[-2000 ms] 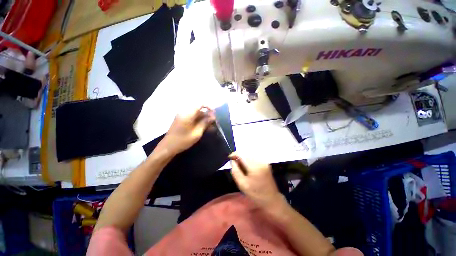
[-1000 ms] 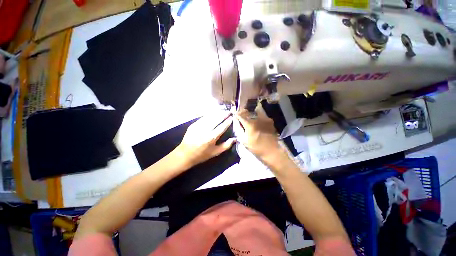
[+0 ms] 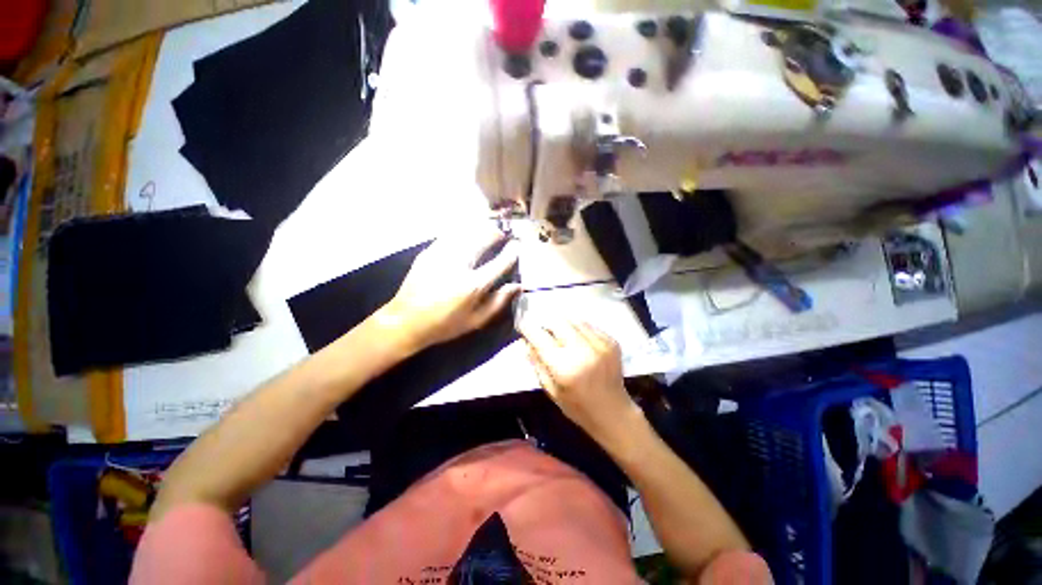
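A black fabric panel lies on the white table under my left hand, which presses it flat with spread fingers just in front of the presser foot. My right hand is at the panel's right edge, nearer to me, with thumb and fingers together on the edge; a thin light strip seems to be there, but it is blurred. The white sewing machine head stands above, its needle area close to my left fingertips. The needle itself cannot be made out.
A plain black stack and a fanned black stack lie left. Black pieces and strips lie under the machine arm, beside a blue-handled tool. A metallic plate is at right. A blue basket holds scraps at lower right.
My right hand has moved back from the presser foot towards me along the panel's edge. My left hand stays on the panel near the foot. The whole view has shifted slightly.
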